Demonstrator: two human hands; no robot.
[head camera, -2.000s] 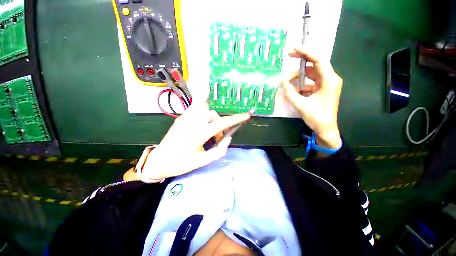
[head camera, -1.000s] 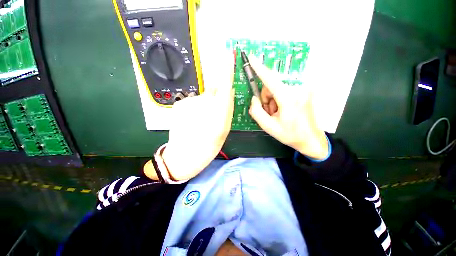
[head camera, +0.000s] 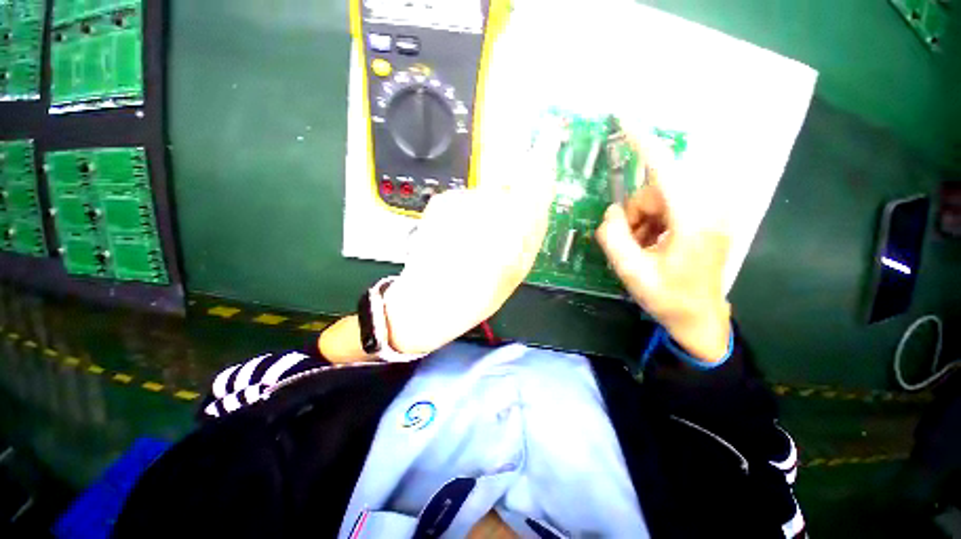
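Note:
The green circuit board panel (head camera: 569, 247) lies on the white sheet (head camera: 738, 105), partly covered by both hands. My right hand (head camera: 674, 258) holds the black test probe (head camera: 618, 174) like a pen over the panel's upper part; its tip is blurred, so contact is unclear. My left hand (head camera: 474, 253) reaches over the panel's left side, washed out by glare. The red test probe in it is hidden; a bit of red lead (head camera: 488, 333) shows below the hand. The yellow-rimmed multimeter (head camera: 422, 121) lies left of the panel, its lower jacks partly covered by my left hand.
A black tray (head camera: 90, 126) at the left holds several green panels (head camera: 105, 216). A smartphone (head camera: 899, 258) and a pale cable (head camera: 904, 363) lie at the right on the green bench top (head camera: 253, 137). Part of another green panel (head camera: 925, 19) shows at the top right.
From two seconds ago, both hands have moved up over the panel, the black probe now on its upper part. Since one second ago, the view has shifted and the sheet appears turned.

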